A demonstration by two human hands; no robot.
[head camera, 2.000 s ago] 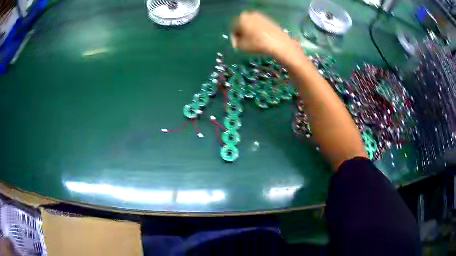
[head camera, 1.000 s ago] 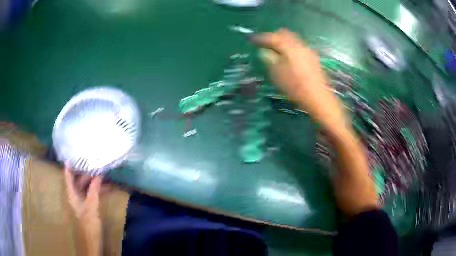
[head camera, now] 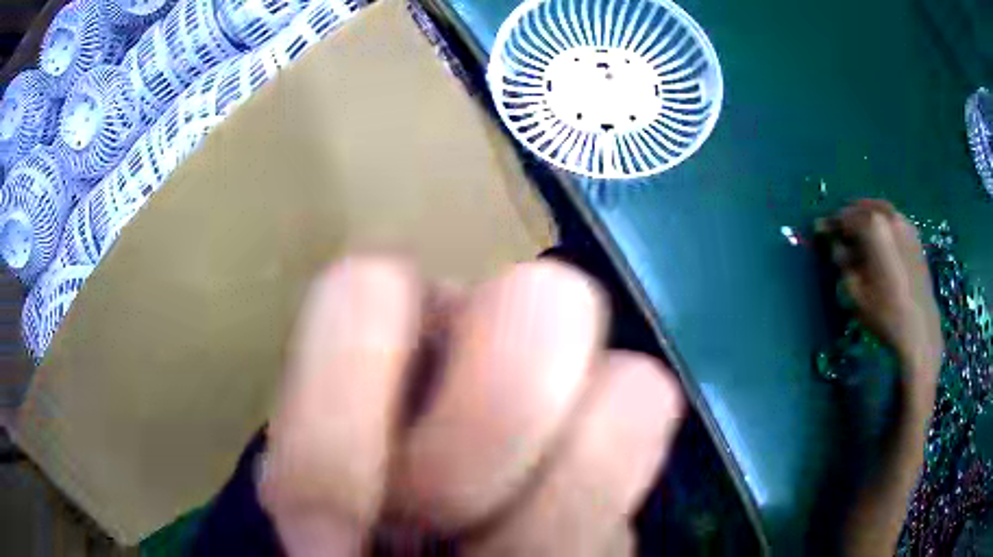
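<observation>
A white slotted round housing [head camera: 604, 93] lies on the green table at its edge, its flat centre disc with small dark holes showing. My left hand [head camera: 468, 403] is very close to the camera, large and blurred, its fingers curled; whether it holds anything is hidden. My right hand [head camera: 882, 267] is over the table at the right, blurred and in shadow, its fingertips beside a small white connector [head camera: 791, 235]. I cannot tell if it grips anything. Green ring boards and wires [head camera: 964, 435] lie in a heap under and beyond the right forearm.
An open brown carton [head camera: 250, 250] stands against the table edge, its wide flap between the housing and the stacked white housings [head camera: 163, 65] at upper left. Another white housing [head camera: 980, 136] is cut off at the right rim. The table edge [head camera: 664, 348] runs diagonally.
The view has swung left towards the carton. My left hand has left the white housing, which lies on the table, and is now close to the camera. My right hand is still over the boards.
</observation>
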